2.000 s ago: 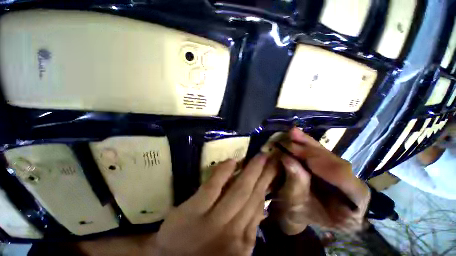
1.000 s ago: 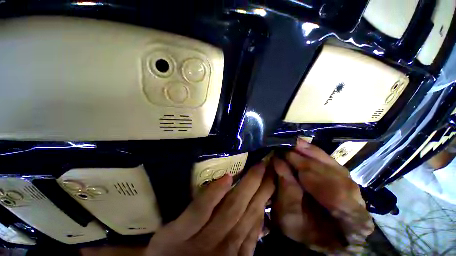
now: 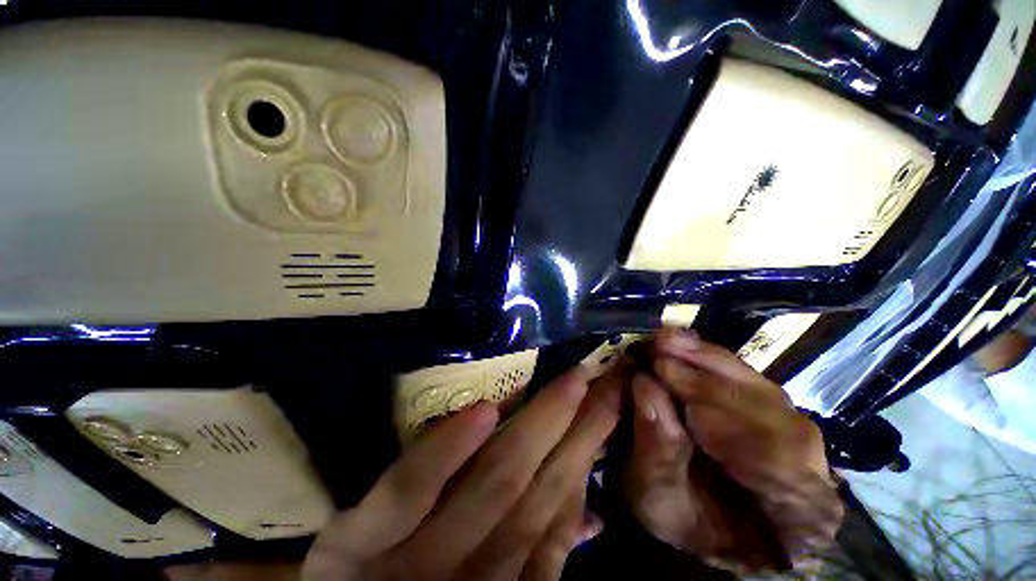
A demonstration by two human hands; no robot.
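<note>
My left hand (image 3: pixel 477 494) lies palm down at the bottom centre, its fingertips at the edges of two cream covers. My right hand (image 3: pixel 721 454) is beside it, thumb and fingers pinched together around a dark pen-like tool (image 3: pixel 640 353), mostly hidden by the fingers. Its tip is over a small cream cover (image 3: pixel 604 354) of which only a part shows between the hands. Left of that, another cover (image 3: pixel 471 384) shows camera rings and slots, partly under my left fingers. Whether my left fingers press or hold a cover cannot be seen.
A glossy black tray (image 3: pixel 579 170) holds the covers. A large cover (image 3: pixel 136 182) fills the upper left, with one black disc in its rings. A cover with a logo (image 3: pixel 784 170) lies upper right. Translucent film (image 3: pixel 875 329) and part of a person (image 3: pixel 1000 358) are at the right.
The view has moved closer and shifted, so the large cover has slid left. Both hands remain side by side at the same small cover; the tool is less visible than two seconds ago.
</note>
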